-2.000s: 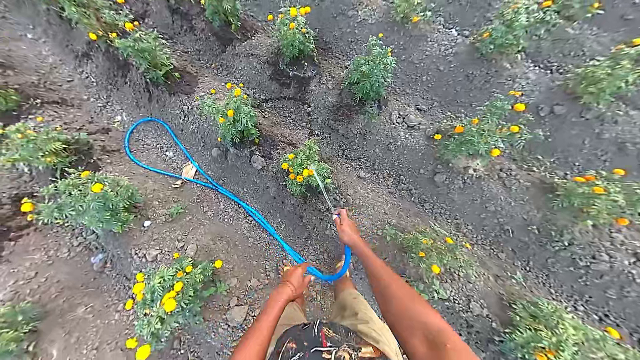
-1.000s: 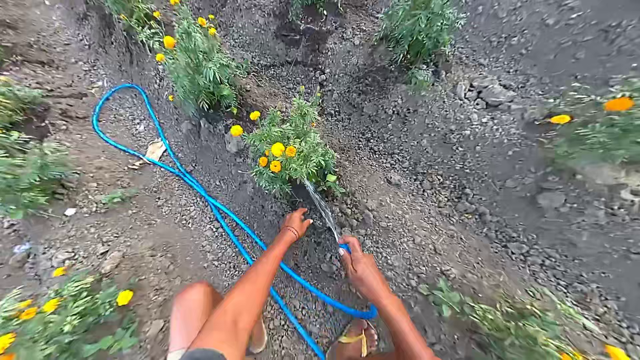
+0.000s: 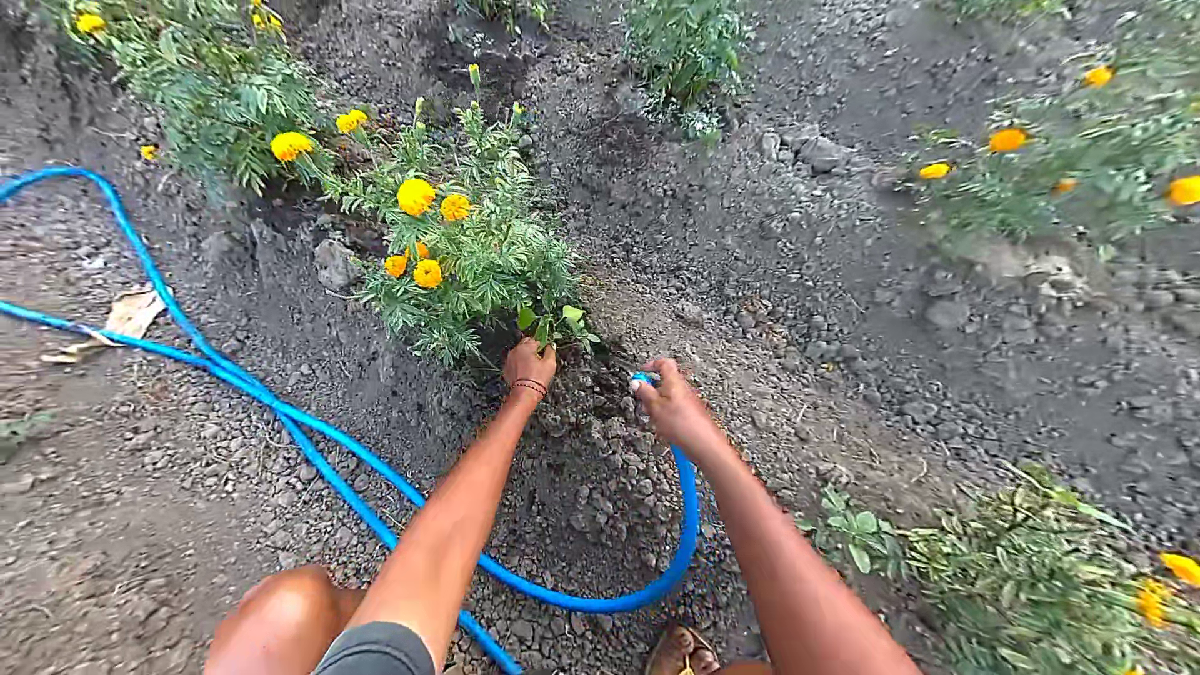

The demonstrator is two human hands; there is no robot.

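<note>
My right hand (image 3: 673, 403) is closed around the end of a blue hose (image 3: 692, 506), whose tip points up and left toward the plant. My left hand (image 3: 531, 364) reaches to the base of a marigold plant (image 3: 487, 244) with yellow and orange flowers. Its fingers are closed at the stem of a small broad-leaved plant (image 3: 551, 326) growing at the marigold's foot; the fingertips are partly hidden. The hose curves below both hands and crosses itself on the soil at left. Any water at the tip is hard to make out.
Other marigolds stand at upper left (image 3: 216, 94), at right (image 3: 1059, 159) and at lower right (image 3: 1022, 572). A dry leaf (image 3: 134, 314) lies by the hose. Stones (image 3: 820, 155) and loose soil cover the sloping ground. My sandalled foot (image 3: 680, 649) is at the bottom.
Two seconds ago my left hand was on the hose; now it is at the broad-leaved plant. The stream seen from the hose tip no longer shows plainly. The view has come closer to the ground.
</note>
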